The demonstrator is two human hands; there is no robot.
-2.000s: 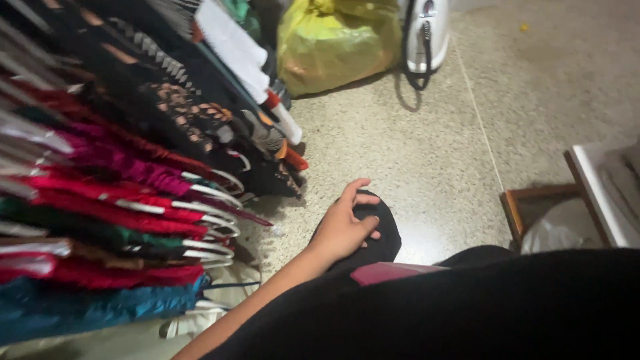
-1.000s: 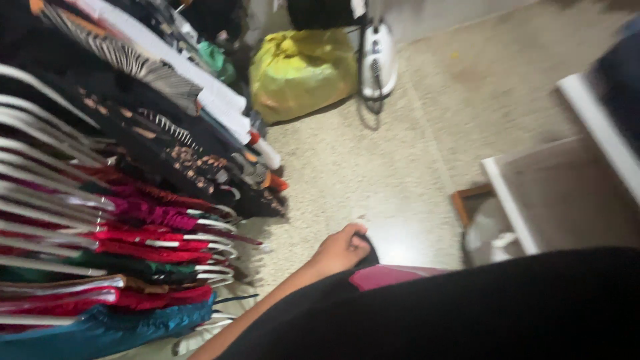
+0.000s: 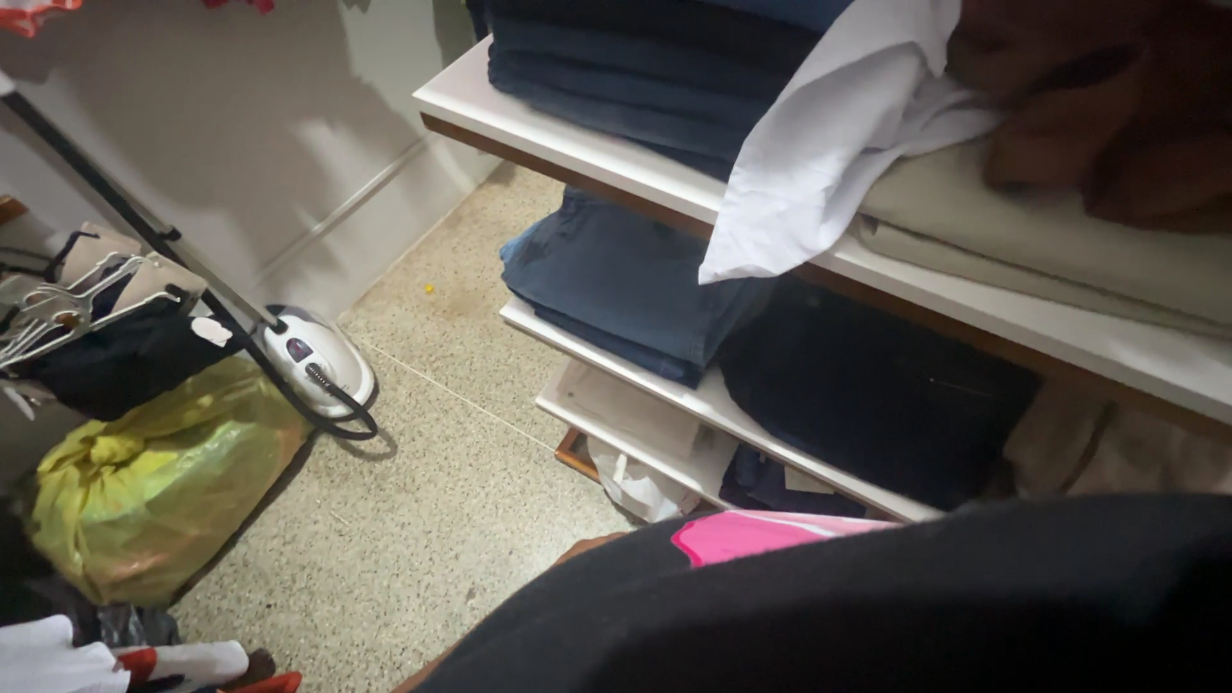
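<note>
Only slivers of skin, probably my left hand or arm (image 3: 585,549), show past the edge of the black clothing (image 3: 770,597) on my body; the fingers are hidden. A pink piece with a white edge (image 3: 736,537) shows just above that clothing, and what holds it cannot be seen. My right hand is out of view. Ahead on the right, white shelves (image 3: 597,173) carry folded dark trousers (image 3: 635,96), folded blue jeans (image 3: 626,279), a folded black garment (image 3: 866,385) and folded beige cloth (image 3: 1039,231). A white cloth (image 3: 818,144) hangs over the top shelf's edge.
A garment steamer (image 3: 322,361) with pole and black hose stands on the speckled floor (image 3: 414,500) near the wall. Beside it lies a tied yellow plastic bag (image 3: 173,481). White hangers (image 3: 87,298) with clothes are at the left, more garments (image 3: 115,664) at bottom left.
The view has swung to the right, bringing the shelves into sight. My left hand, seen in front of the dark clothing before, is now mostly hidden.
</note>
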